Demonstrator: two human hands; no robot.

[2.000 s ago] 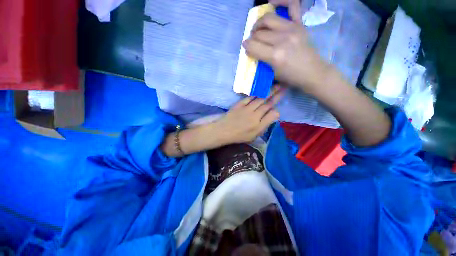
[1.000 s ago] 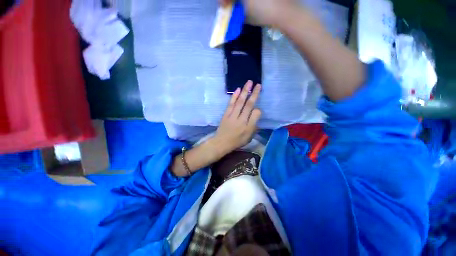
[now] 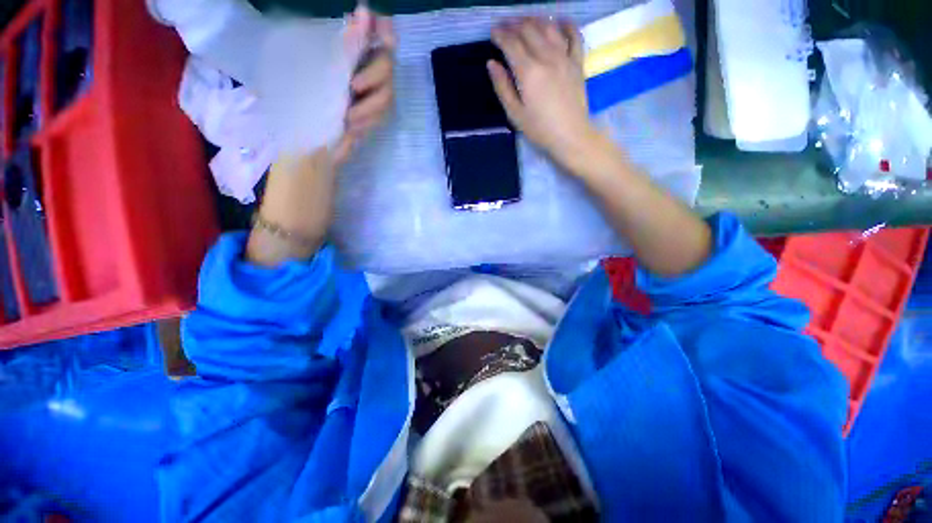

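A black smartphone (image 3: pixel 480 169) lies upright on the white ribbed mat (image 3: pixel 399 220), with a thin pale line across its screen. My left hand (image 3: pixel 370 90) is left of the phone and holds a blurred whitish sheet (image 3: pixel 296 87); I cannot tell if it is film or liner. My right hand (image 3: pixel 542 87) lies palm down at the phone's upper right edge, fingers apart, holding nothing. The squeegee (image 3: pixel 639 59), with white, yellow and blue bands, lies on the mat just right of my right hand.
Red phone trays (image 3: pixel 153 184) stand at the left. Crumpled white cloths (image 3: pixel 230 163) lie beside them. A white oblong pack (image 3: pixel 761 77) and a clear crumpled plastic heap (image 3: pixel 869 112) lie at the right. A red grid tray (image 3: pixel 853 296) shows below the bench's right edge.
My left hand has moved from the phone's lower end up and left, and now holds the whitish sheet. My right hand has let go of the squeegee, which now lies on the mat.
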